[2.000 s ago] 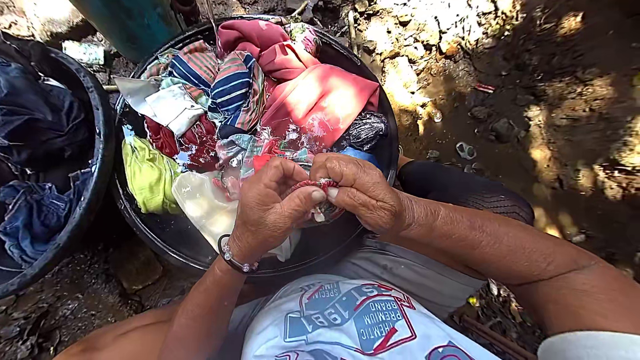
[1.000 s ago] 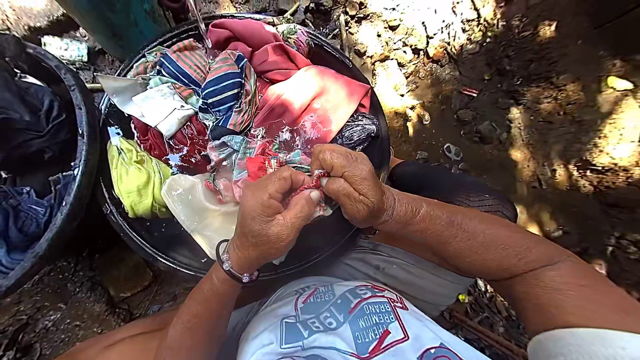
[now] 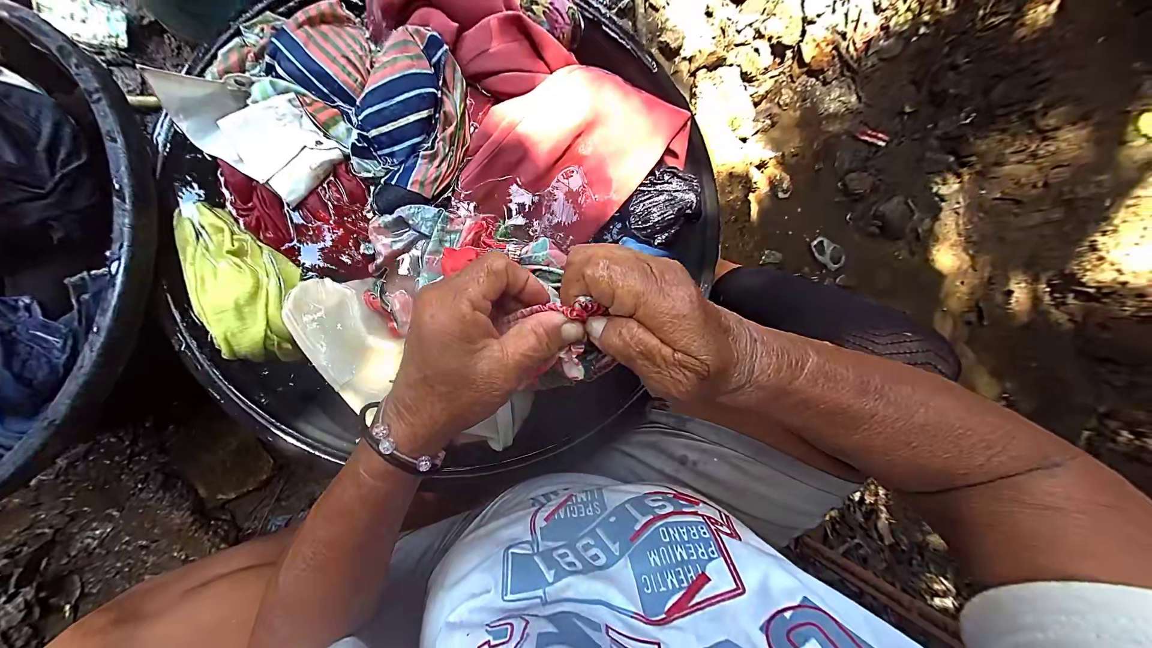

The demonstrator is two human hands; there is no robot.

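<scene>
Over the near side of a black tub (image 3: 225, 396) of wet laundry, my left hand (image 3: 472, 346) and my right hand (image 3: 652, 328) meet, thumbs almost touching. Both pinch the gathered edge of a red patterned cloth (image 3: 576, 310); its lower part hangs below my fingers. Behind them lie a coral-red cloth (image 3: 576, 135), a striped cloth (image 3: 400, 103) and a dark red wet cloth (image 3: 333, 220). A yellow-green cloth (image 3: 234, 288) and an off-white piece (image 3: 342, 333) are left of my hands. A black bundled cloth (image 3: 666, 202) sits at the tub's right side.
A second black tub (image 3: 135, 207) with dark clothes and blue denim (image 3: 40, 342) stands at the left. Wet, muddy ground (image 3: 900, 198) with stones lies to the right. My bent leg in dark fabric (image 3: 828, 324) is beside the laundry tub.
Both hands stay together on the red patterned cloth, with small shifts of the fingers. The laundry in the tub looks much the same.
</scene>
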